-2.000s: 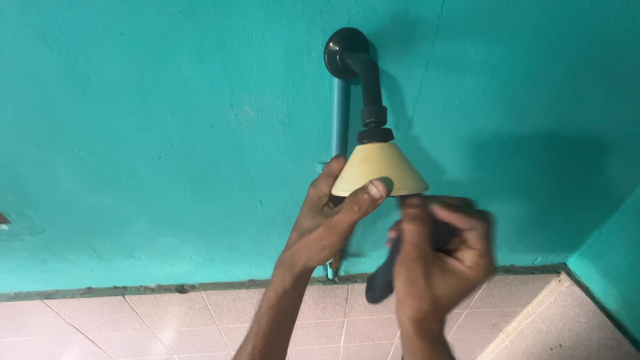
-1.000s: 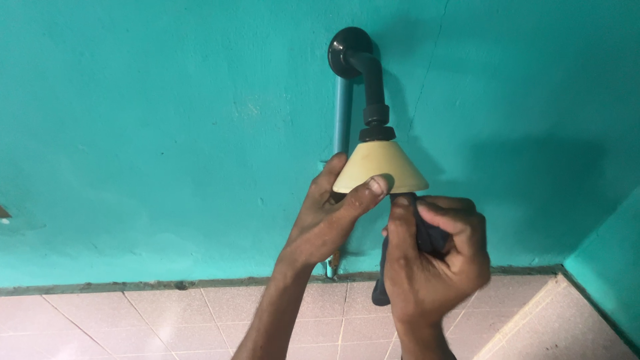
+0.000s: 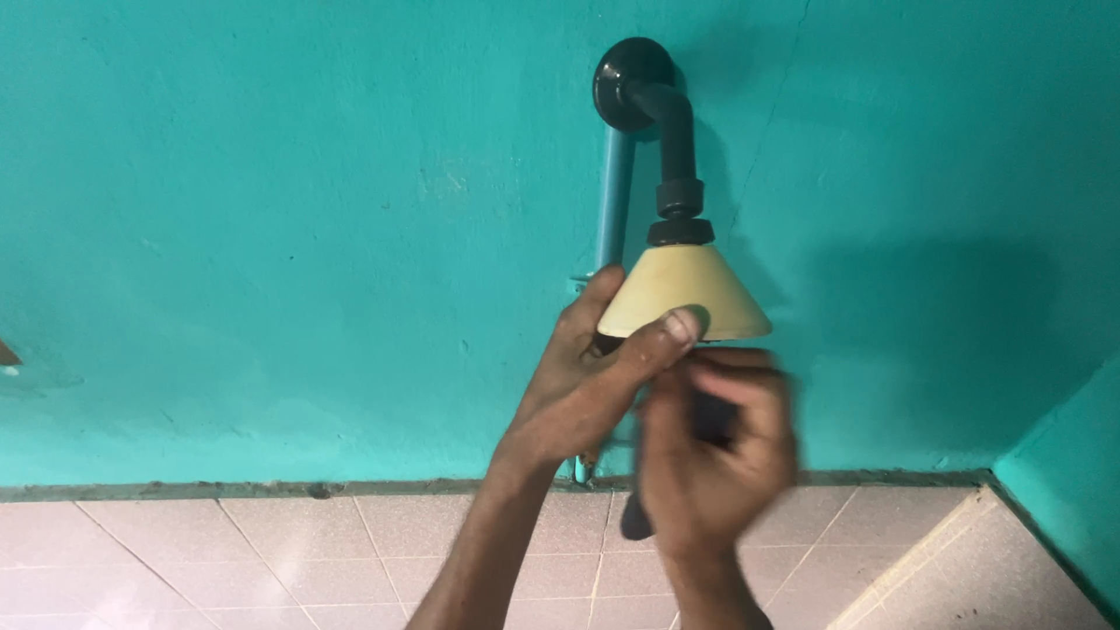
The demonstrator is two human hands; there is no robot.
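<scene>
A cream cone-shaped shower head (image 3: 687, 284) hangs from a black bent shower arm (image 3: 676, 144), which comes out of a round black wall flange (image 3: 632, 83). My left hand (image 3: 604, 372) grips the cone's lower rim, with the thumb in front and a finger behind. Just below the cone's underside, my right hand (image 3: 722, 446), blurred, is closed around a dark object with a rounded end (image 3: 637, 516); its kind cannot be told. The upper part of that object is hidden by my fingers, as is the face of the shower head.
A blue pipe (image 3: 616, 206) runs down the turquoise wall (image 3: 350, 219) behind the shower head, with a small clip beside my left fingers. Pink tiles (image 3: 297, 542) cover the lower wall under a rough ledge (image 3: 319, 490). A wall corner stands at the right.
My right hand and the dark object have shifted and turned slightly beneath the cone. My left hand keeps the same hold on the rim.
</scene>
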